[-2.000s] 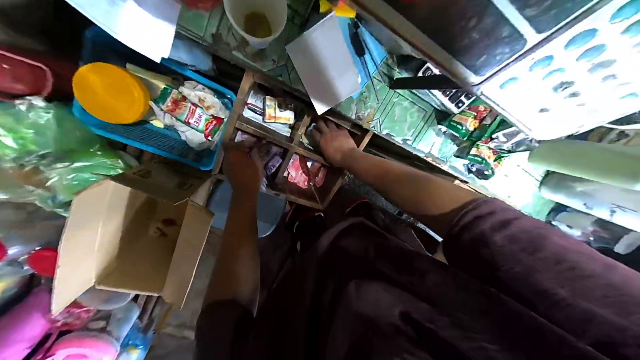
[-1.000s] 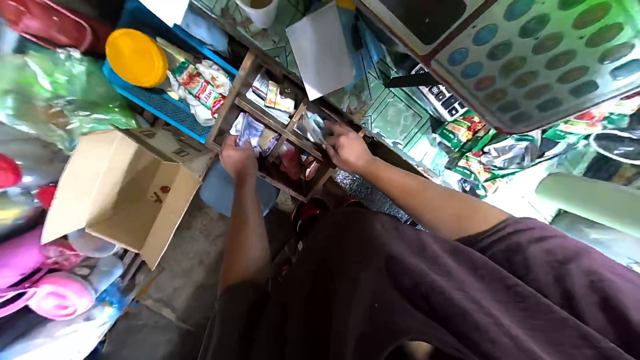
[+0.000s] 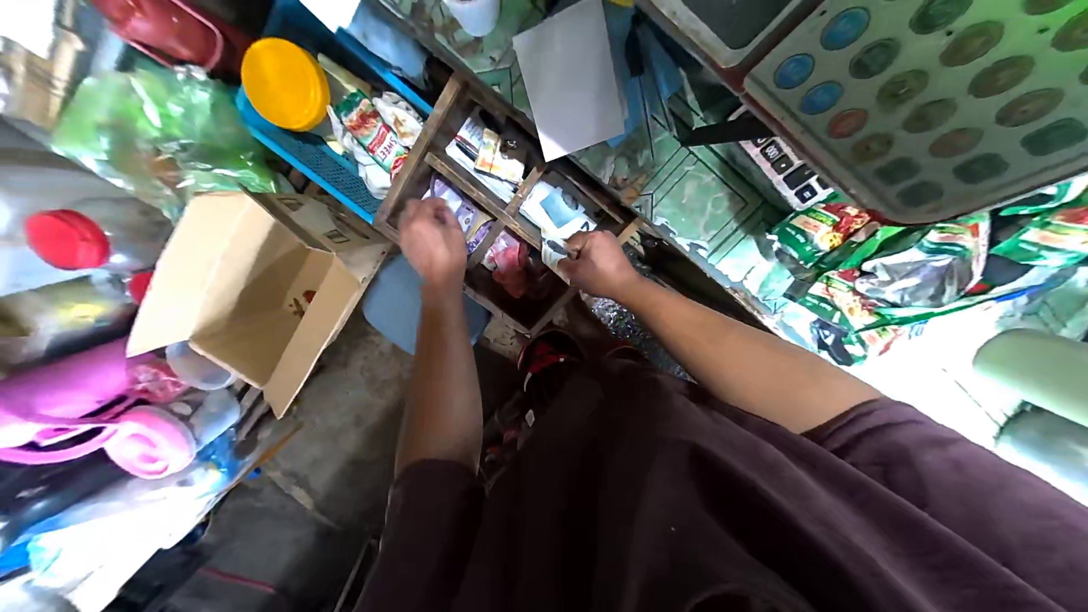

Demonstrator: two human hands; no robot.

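A wooden drawer with compartments (image 3: 444, 110) is pulled out below the green tiled counter. My left hand (image 3: 433, 240) is over its near left compartment, fingers curled, beside purple-and-white paper items (image 3: 463, 212) that look like banknotes; whether it grips anything is hidden. My right hand (image 3: 599, 262) pinches a pale paper piece (image 3: 554, 252) at the drawer's right side, by a compartment with bluish-white papers (image 3: 557, 208). More papers (image 3: 489, 157) lie in the far left compartment. A red plastic bundle (image 3: 508, 259) sits in the near middle compartment.
An open cardboard box (image 3: 246, 289) stands left of the drawer. Behind it is a blue basket (image 3: 314, 174) with packets and a yellow-lidded container (image 3: 285, 83). A white sheet (image 3: 571, 81), a calculator (image 3: 786, 166) and green packets (image 3: 837, 285) lie on the counter (image 3: 697, 195).
My right hand has come from inside the drawer's far right part toward its near right edge, with paper now in its fingers. My left hand has lifted somewhat off the papers.
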